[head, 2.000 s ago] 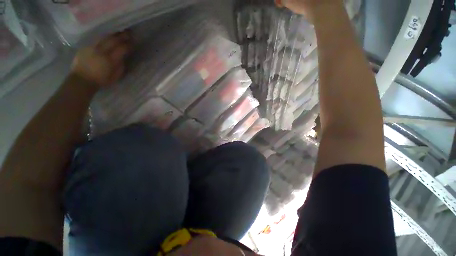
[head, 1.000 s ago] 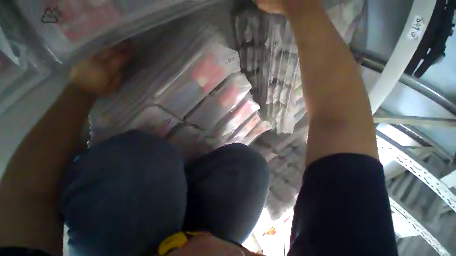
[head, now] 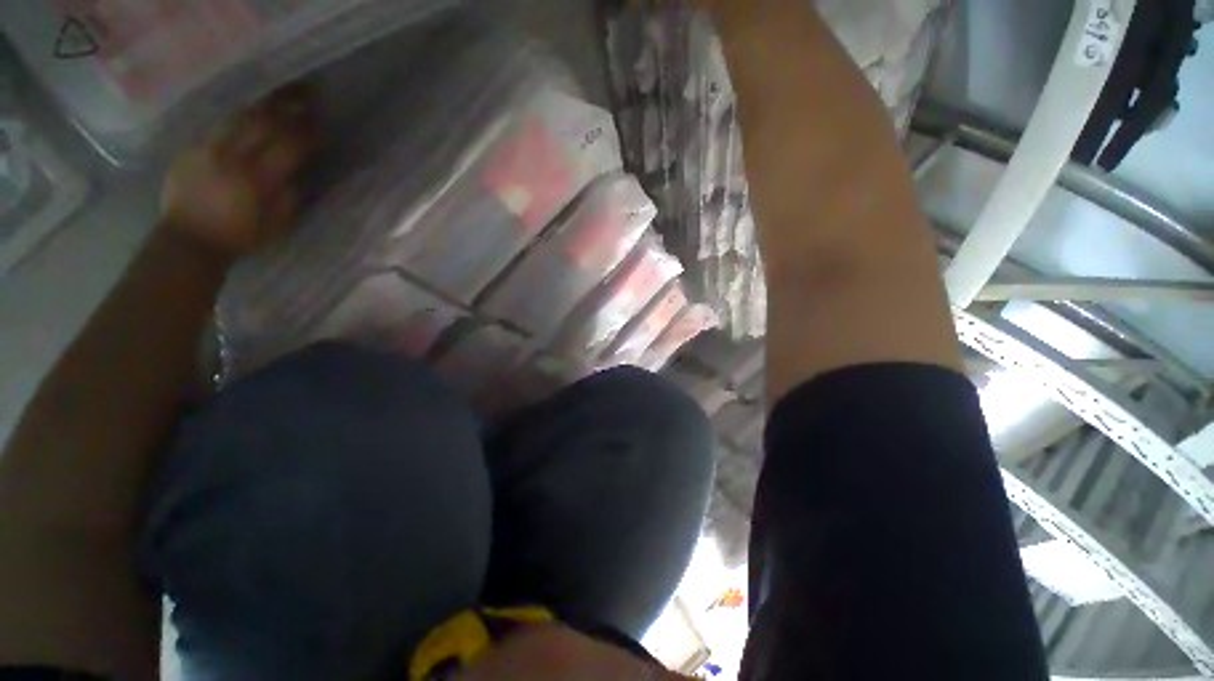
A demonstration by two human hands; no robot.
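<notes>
A stack of clear plastic trays [head: 493, 200] with red and pink patches fans out in front of my knees. My left hand [head: 240, 166] is blurred, at the upper left side of this stack, fingers bent against it; its grip is unclear. My right arm reaches up past the stack to grey ribbed trays [head: 686, 146]. My right hand [head: 692, 5] is almost wholly cut off by the top edge, so its fingers and anything in them are hidden.
Another clear tray [head: 160, 60] with pink contents lies at the upper left. A white curved bar [head: 1032, 166] and perforated metal strips [head: 1092, 412] stand at the right, with grey ribbed stacks [head: 1138, 585] behind. My knees are close below the trays.
My right arm has moved left, and my right hand has slid left along the top edge, now nearly out of view. My left hand stays at the stack, which has shifted slightly left in view.
</notes>
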